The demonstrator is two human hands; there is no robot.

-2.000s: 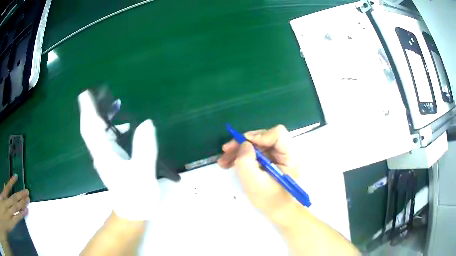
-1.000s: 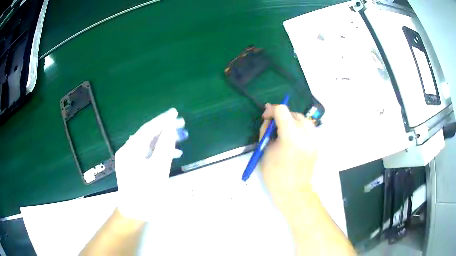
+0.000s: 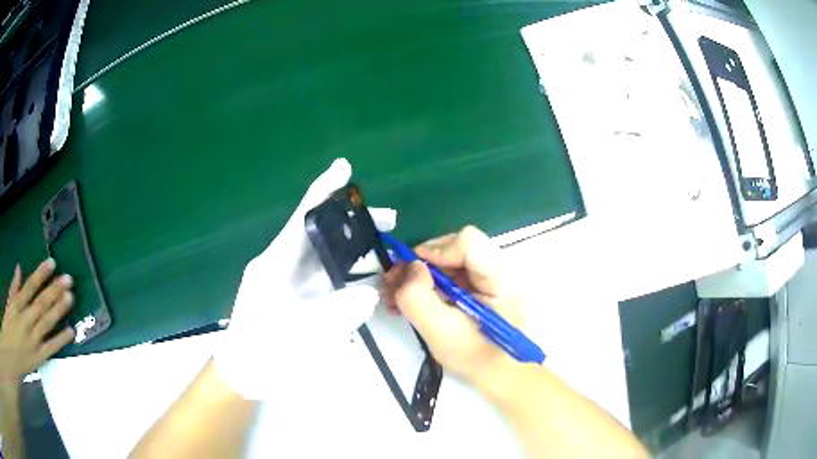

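My left hand [image 3: 296,269], in a white glove, holds the upper end of a dark phone middle frame [image 3: 338,235]. The frame slants down to the right over the white paper [image 3: 161,394], its lower end near my right wrist. My bare right hand [image 3: 457,296] holds a blue pen [image 3: 484,314]. The pen's upper-left end is at the frame's side edge; whether it touches cannot be told. My right fingertips are at the same edge and hide part of it.
Another person's hand [image 3: 36,318] is at a second frame [image 3: 90,260] on the green belt [image 3: 269,116], far left. A black tray [image 3: 36,99] is upper left. White side sheet [image 3: 618,134] and bright fixture [image 3: 699,116], with a frame on it [image 3: 748,134], are right.
The dark frame has come from over the belt at the right into my left hand above the paper. The second frame has shifted left, and another person's hand has appeared at it.
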